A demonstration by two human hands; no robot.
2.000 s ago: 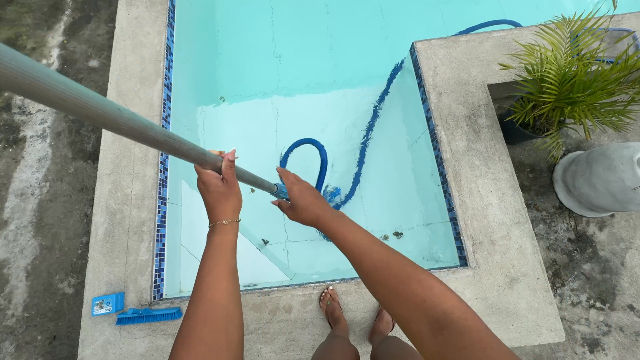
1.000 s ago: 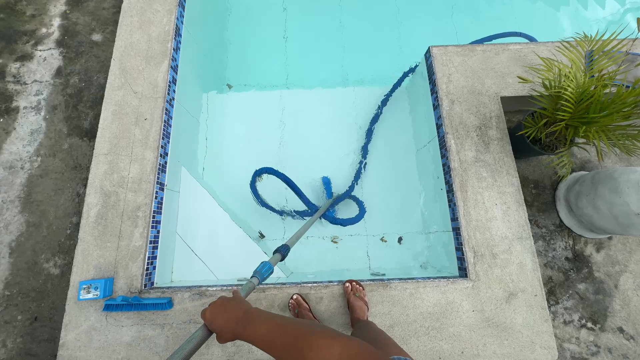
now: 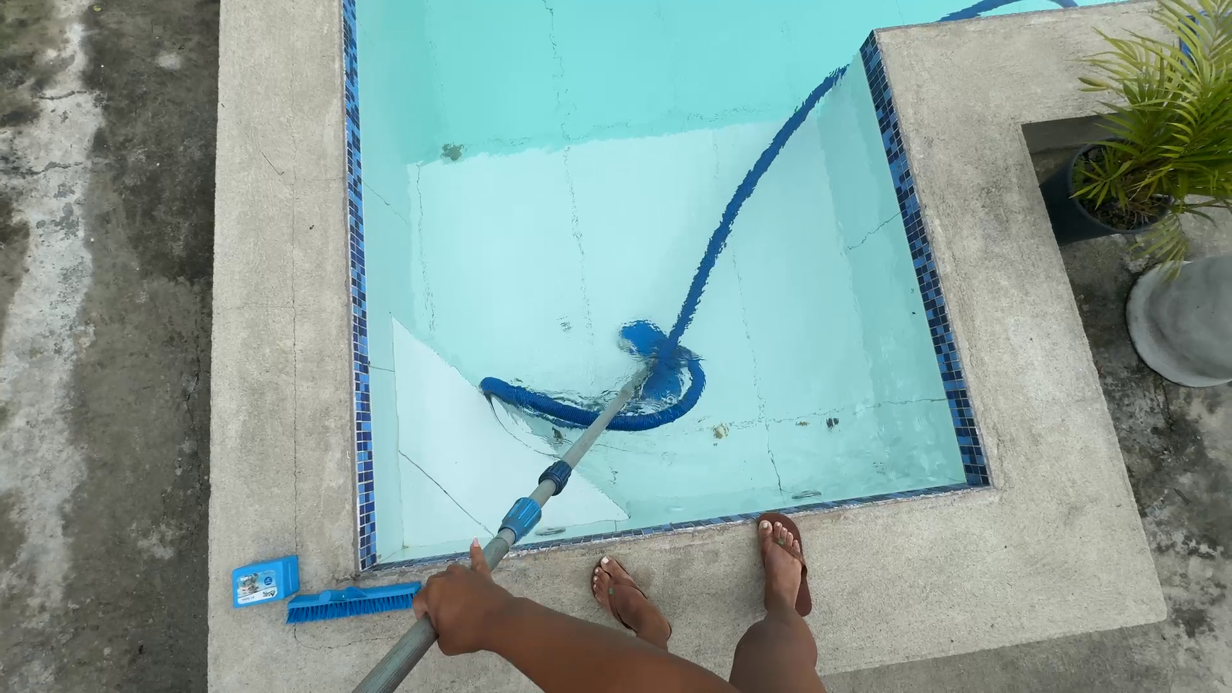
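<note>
My right hand (image 3: 462, 602) is closed around the grey telescopic pole (image 3: 409, 650), just below its blue locking collar (image 3: 521, 519). The pole slants up and right into the pool water. At its far end is a blue pool vacuum head (image 3: 662, 371), blurred by ripples. A blue corrugated hose (image 3: 724, 226) runs from there toward the upper right, and a loop of it curls left around the pole. My left hand is out of view.
A blue brush (image 3: 351, 603) and a blue-labelled container (image 3: 266, 581) lie on the concrete coping (image 3: 279, 385) at left. My sandalled feet stand at the tiled pool edge (image 3: 674, 526). A potted palm (image 3: 1150, 135) and a grey concrete planter (image 3: 1184, 318) are at right.
Both hands were on the pole two seconds ago; the left has left the view. The pole now reaches from lower left into the water, and the vacuum head and hose loop have shifted.
</note>
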